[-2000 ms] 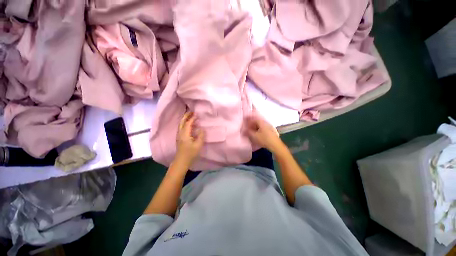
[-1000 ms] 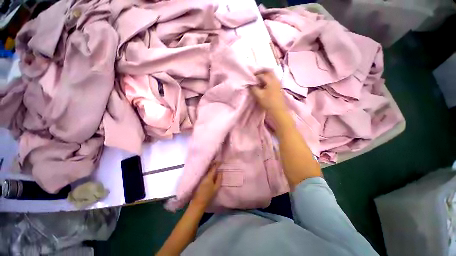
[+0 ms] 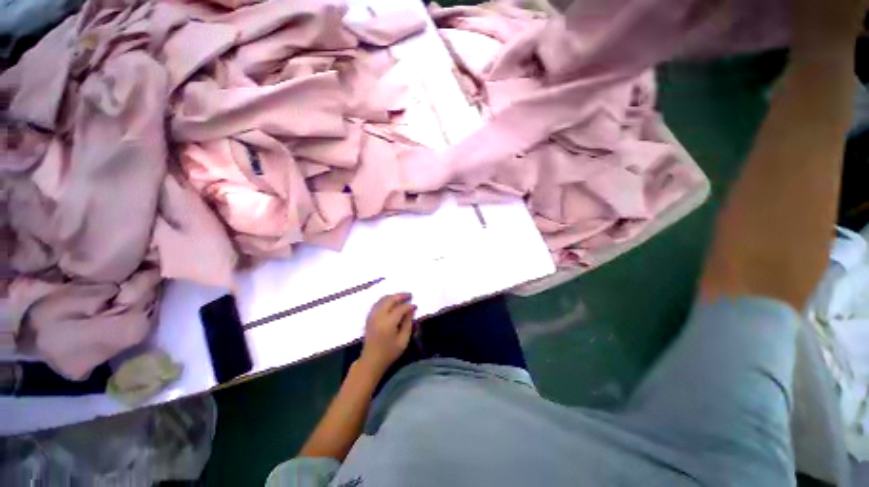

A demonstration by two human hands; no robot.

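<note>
A pink jacket is stretched, blurred, across the top right, over other pink garments. My right arm reaches up to its right end; my right hand is blurred and cut off by the top edge, with the jacket running to it, and its fingers cannot be made out. My left hand is at the front edge of the white table, fingers loosely curled and slightly apart, with no garment in it.
Crumpled pink jackets cover the table's left and back. A black phone, a thin dark stick and a beige cloth wad lie in front of them. A pale bin at right holds pink garments. Clear plastic hangs below left.
The jacket has left the table's front edge and moved up and right with my right arm. My left hand has let go of it. More white tabletop and the stick now show.
</note>
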